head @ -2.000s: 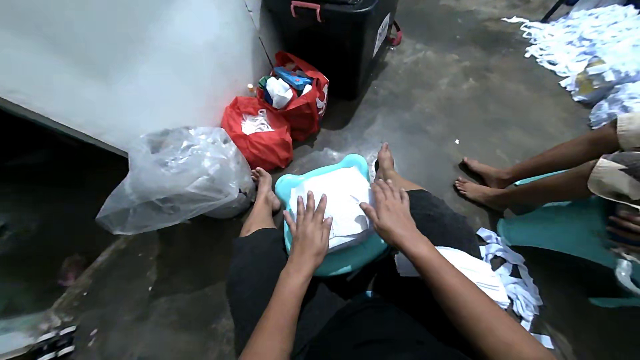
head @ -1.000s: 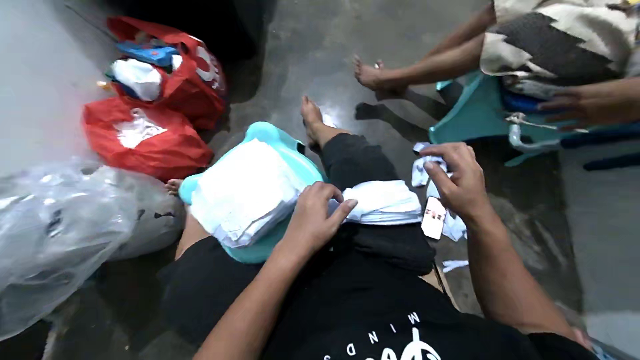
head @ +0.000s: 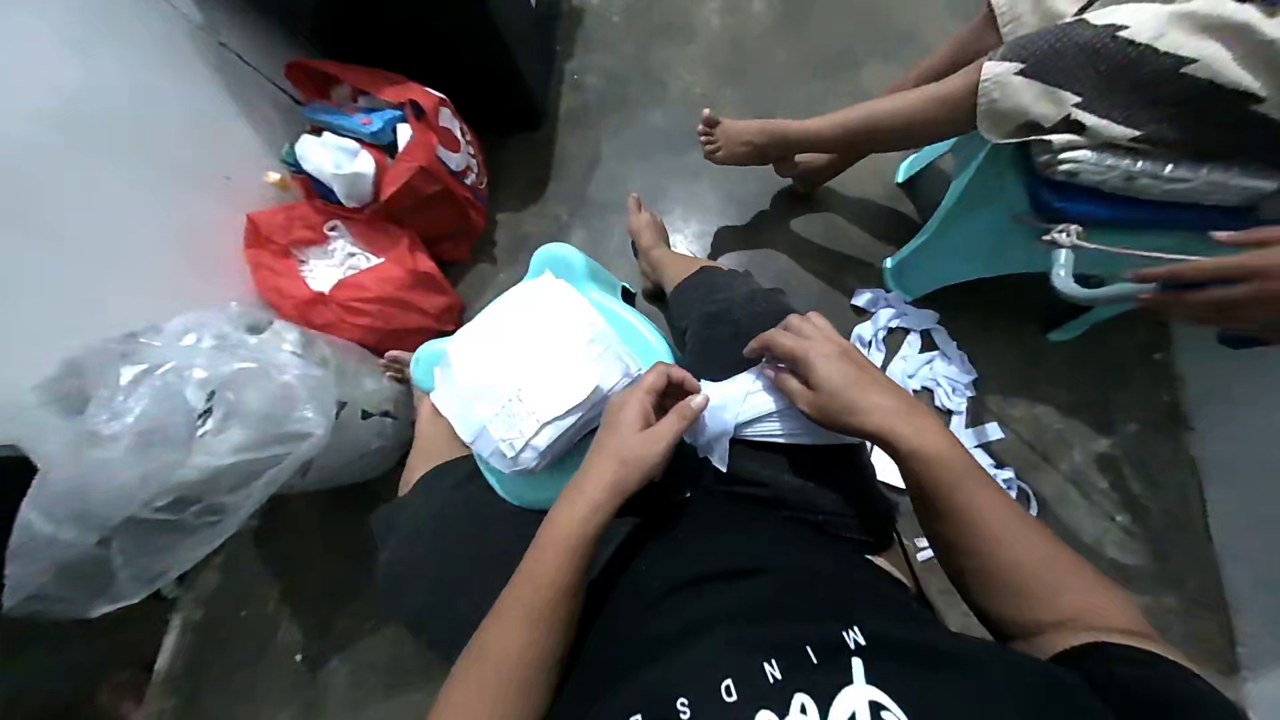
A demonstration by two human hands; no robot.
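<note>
A pile of white cloth pieces (head: pixel 530 365) lies on a turquoise plastic stool (head: pixel 590 275) between my legs. A second stack of white cloth (head: pixel 790 430) rests on my right thigh. My left hand (head: pixel 650 415) is beside the pile's right edge, thumb and fingers pinching a corner of a white cloth piece (head: pixel 718 428). My right hand (head: pixel 820 370) is over the thigh stack, its fingertips on the same white cloth. White fabric strips (head: pixel 920 360) lie tangled on the floor to the right of my right hand.
Two red bags (head: pixel 350 285) with cloth items stand at the upper left. Below them is a large clear plastic bag (head: pixel 190 430). A dark container (head: pixel 450 60) stands at the top. Another person's legs (head: pixel 850 130), hand (head: pixel 1225 280) and turquoise seat (head: pixel 980 230) are at the right.
Two seconds ago both my hands lay flat on the pile on the stool. They have moved right to the stack on my thigh, where a piece of cloth is now held. The view has shifted.
</note>
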